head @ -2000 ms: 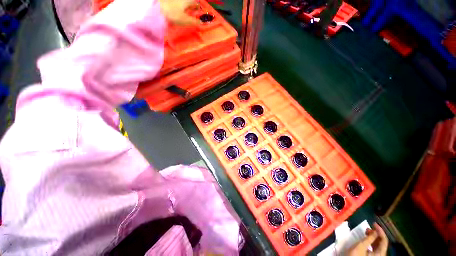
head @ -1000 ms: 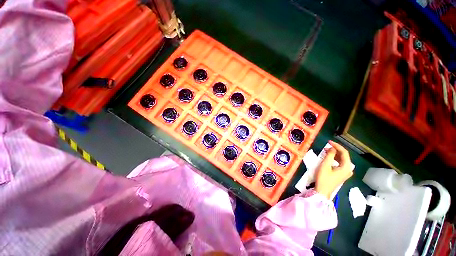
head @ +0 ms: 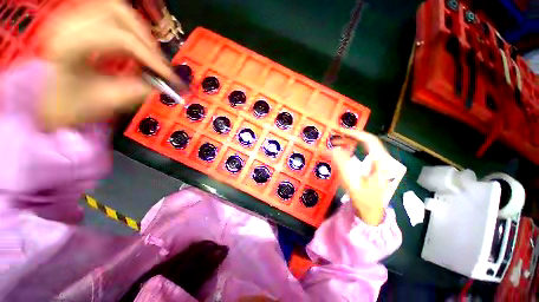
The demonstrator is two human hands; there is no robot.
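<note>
An orange-red tray with square pockets lies in front of me. Black round watch heads sit in most pockets; most of the far row is empty. My left hand, strongly blurred, is over the tray's left end, its fingers closed on a thin silvery piece whose shape is too blurred to name. My right hand is at the tray's right edge, fingertips by a watch head in a right-side pocket. White paper or tissue shows by this hand; whether the fingers grip anything is unclear.
A white boxy machine with a roll stands at the right, a small white piece beside it. Red trays with dark strips are at upper right. A post base stands behind the tray's left corner. Yellow-black floor tape shows lower left.
My left hand has come into view over the tray's left end with the silvery piece. My right hand has moved from the white paper to the tray's right edge. The view has shifted right.
</note>
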